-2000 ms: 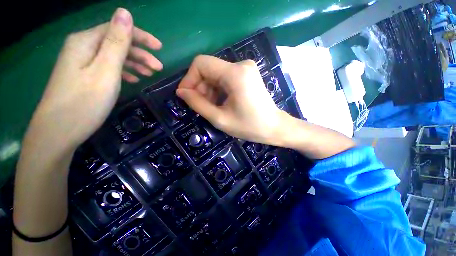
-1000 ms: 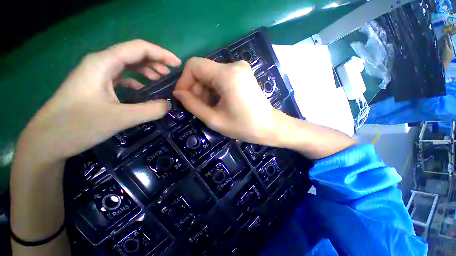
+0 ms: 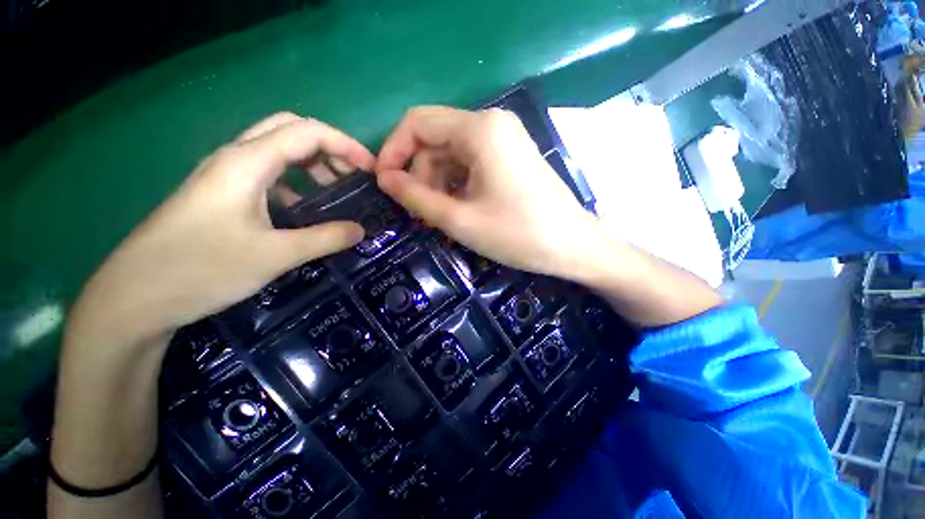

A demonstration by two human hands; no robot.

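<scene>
A shiny black blister tray (image 3: 355, 405) with square pockets, raised rings and lettering lies on the green bench, tilted in the picture. My left hand (image 3: 223, 213) is over its far left edge, with the thumb on a pocket and the index fingertip beside my right fingertips. My right hand (image 3: 477, 182) is over the tray's far part with thumb and index pinched together. Whether a tiny piece is between the fingertips cannot be told. A small black part (image 3: 377, 223) with a ring seems to sit in the pocket below my fingers.
White sheets (image 3: 629, 172) lie right of the tray. Beyond them are a white adapter (image 3: 716, 167) with coiled cord, a crumpled clear bag (image 3: 761, 117) and ridged black trays (image 3: 842, 112). Blue cloth (image 3: 811, 233) and metal frames (image 3: 870, 431) show at the far right.
My left hand has come in from the upper left to meet my right fingertips. My right hand stays pinched and has shifted slightly right. The tray's far edge looks raised or shifted a little.
</scene>
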